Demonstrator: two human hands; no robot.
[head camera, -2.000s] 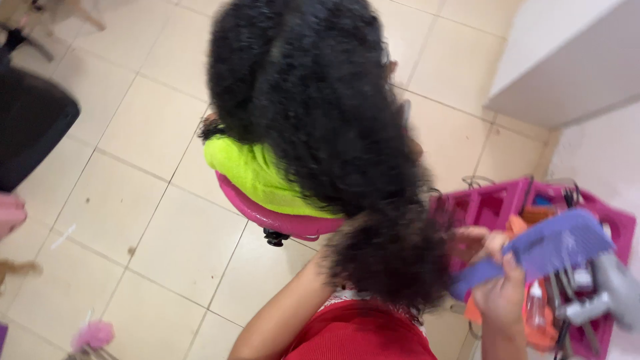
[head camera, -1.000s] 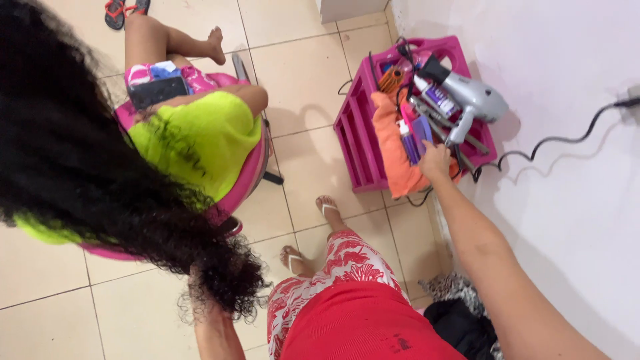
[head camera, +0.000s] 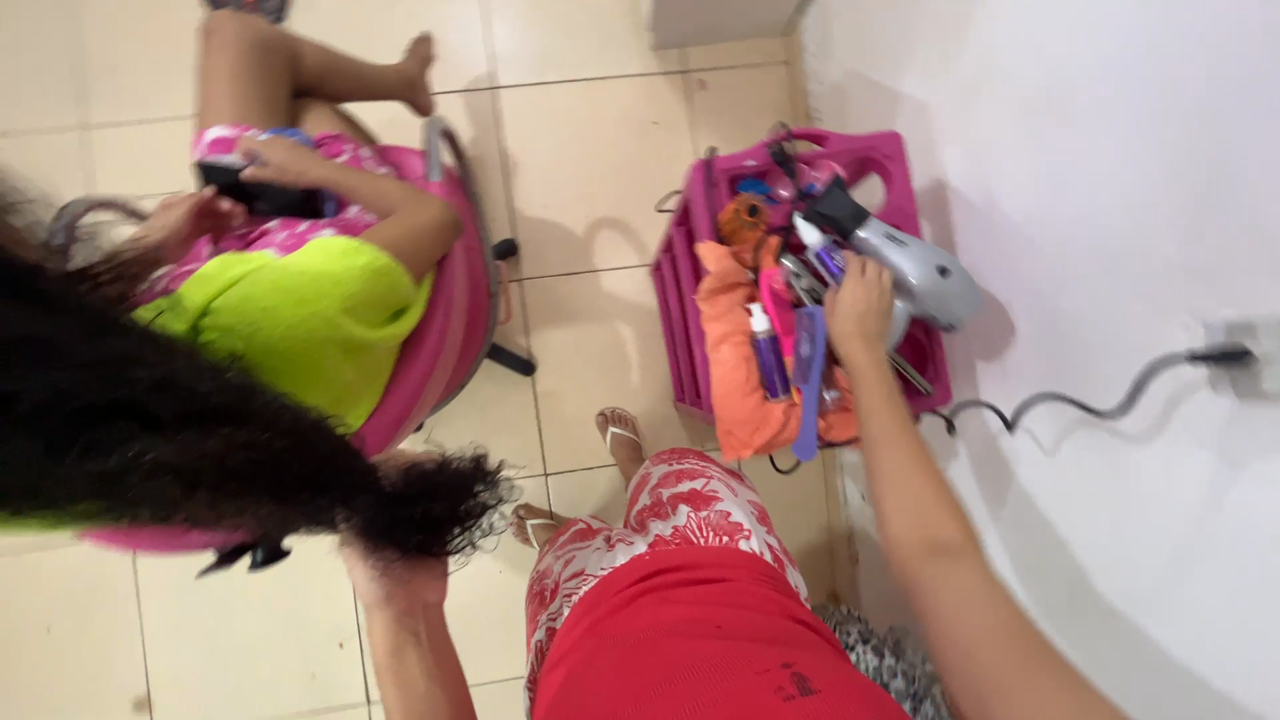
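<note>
Long dark curly hair (head camera: 190, 420) of a seated person stretches across the left side, and my left hand (head camera: 400, 570) is closed around its lower ends. Over the pink plastic basket (head camera: 685, 300) at right, my right hand (head camera: 862, 300) reaches in beside a purple bottle with a white nozzle (head camera: 825, 252); its fingertips are partly hidden, so its hold cannot be told. A purple comb (head camera: 810, 385) lies on an orange cloth (head camera: 740, 400), left of my right hand. Against that hand's right side rests a grey hair dryer (head camera: 920, 265).
The person in a lime-green top (head camera: 290, 320) sits on a pink chair (head camera: 470, 280), holding a dark phone-like object (head camera: 265, 195). A black cord (head camera: 1090, 405) runs from the basket to a wall socket (head camera: 1245, 355). Another spray bottle (head camera: 768, 355) stands in the basket.
Two seconds ago my right hand held the purple comb near the hair; now the comb lies in the basket, released. My right hand has moved from it towards the hair dryer. The view has swung right.
</note>
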